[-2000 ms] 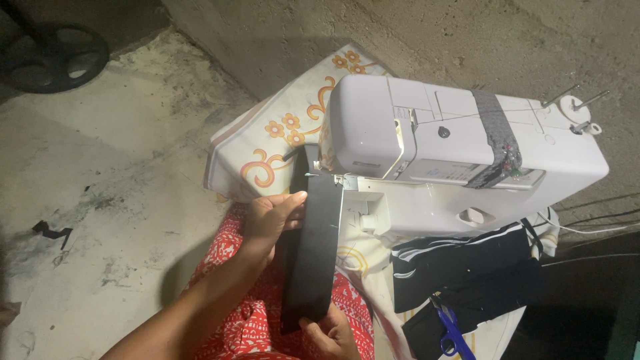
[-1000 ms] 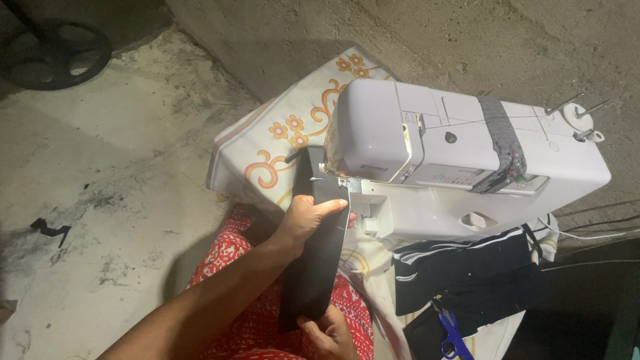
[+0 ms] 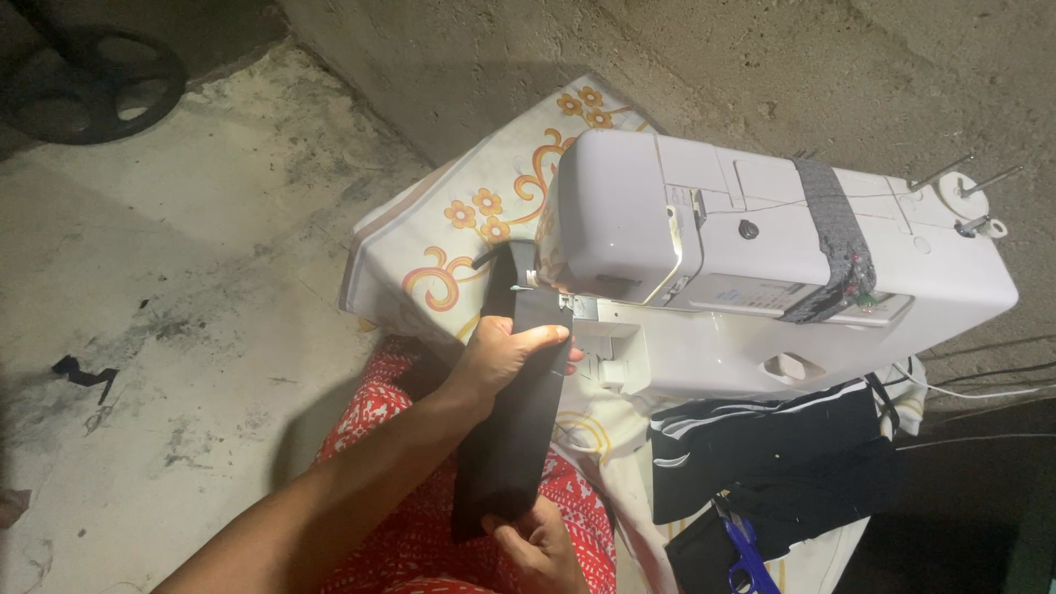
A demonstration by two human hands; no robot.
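Observation:
A strip of black fabric [image 3: 516,421] runs lengthwise toward me from the presser foot [image 3: 566,302] of a white sewing machine [image 3: 742,239]. Just below the foot, my left hand [image 3: 503,355] grips the strip, its thumb on top at the right edge and fingertips showing past that edge. My right hand [image 3: 536,540] pinches the strip's near end, over a red and white patterned cloth [image 3: 371,396]. The strip's far end lies left of the foot, on the floral tablecloth [image 3: 470,247]. The needle is not clearly visible.
Black fabric pieces with white edges [image 3: 767,437] lie right of my hands, with blue-handled scissors [image 3: 742,544] on them. Thread spools [image 3: 961,194] stand on the machine's far right. Behind is a rough wall [image 3: 701,66]; a dark wheel [image 3: 99,82] is at upper left.
My left hand has moved from the strip's left side across to its right edge, near the presser foot. My right hand remains at the near end.

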